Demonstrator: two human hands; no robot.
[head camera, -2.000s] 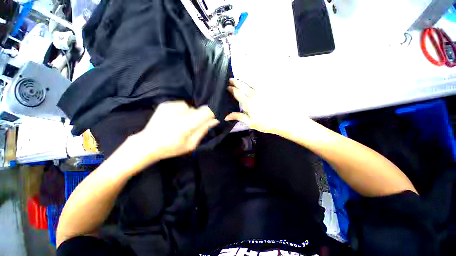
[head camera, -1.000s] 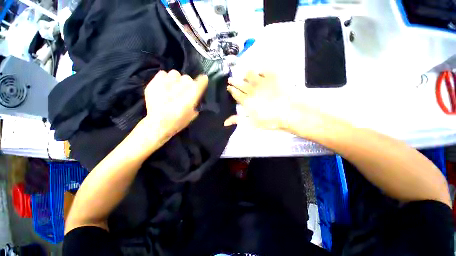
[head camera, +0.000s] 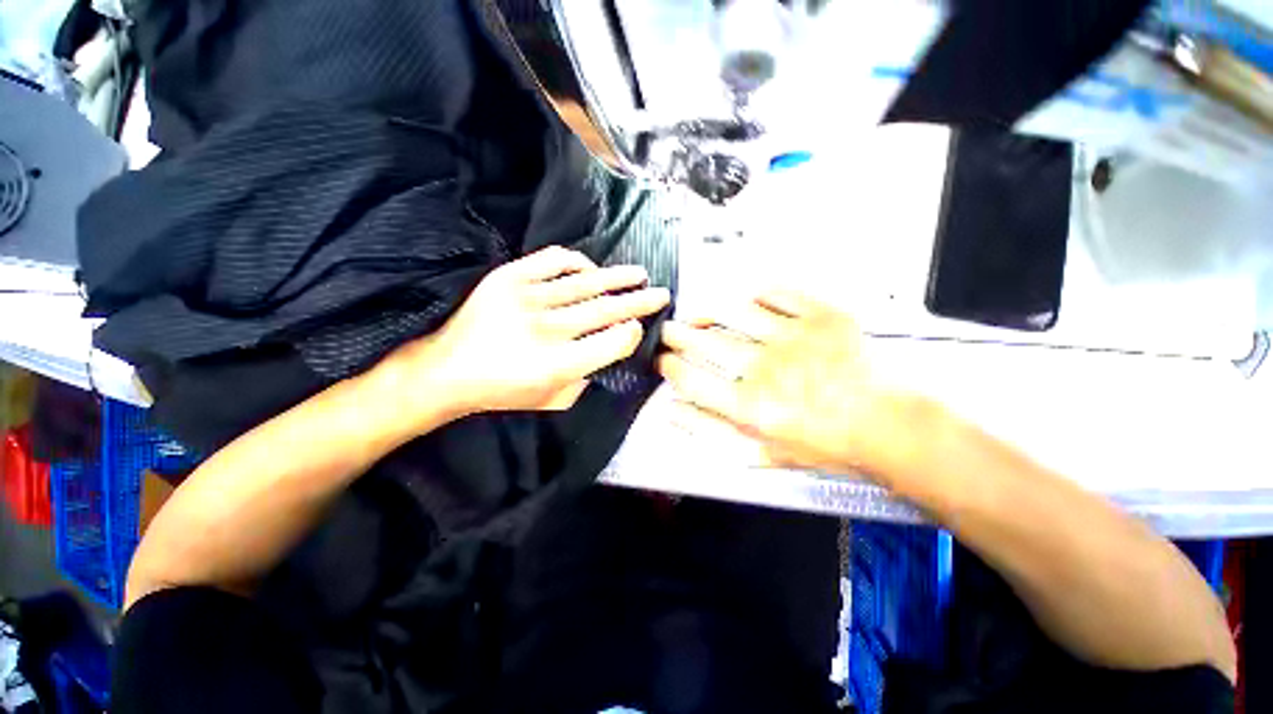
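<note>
The black pinstriped garment piece (head camera: 349, 209) lies heaped on the left of the white sewing table (head camera: 782, 487) and hangs over its front edge. My left hand (head camera: 559, 328) lies on the cloth, fingers together and pointing right. My right hand (head camera: 775, 370) lies at the cloth's right edge, its fingertips touching the edge beside my left fingertips. Both hands are just in front of the presser foot and needle area (head camera: 715, 170), where pale-lit cloth shows. The needle itself is too blurred to make out.
The bright sewing machine head (head camera: 838, 49) stands above, with a curved metal guide (head camera: 593, 119) on its left. A dark fabric strip (head camera: 1012, 56) hangs over the machine. A black phone (head camera: 1002, 230) lies right of the needle. Blue crates (head camera: 901, 614) stand below the table; a grey housing (head camera: 49, 168) is far left.
The view has shifted closer to the machine. My left hand has moved from a curled fist on the cloth to flatter fingers beside my right fingertips. The red scissors have left the view.
</note>
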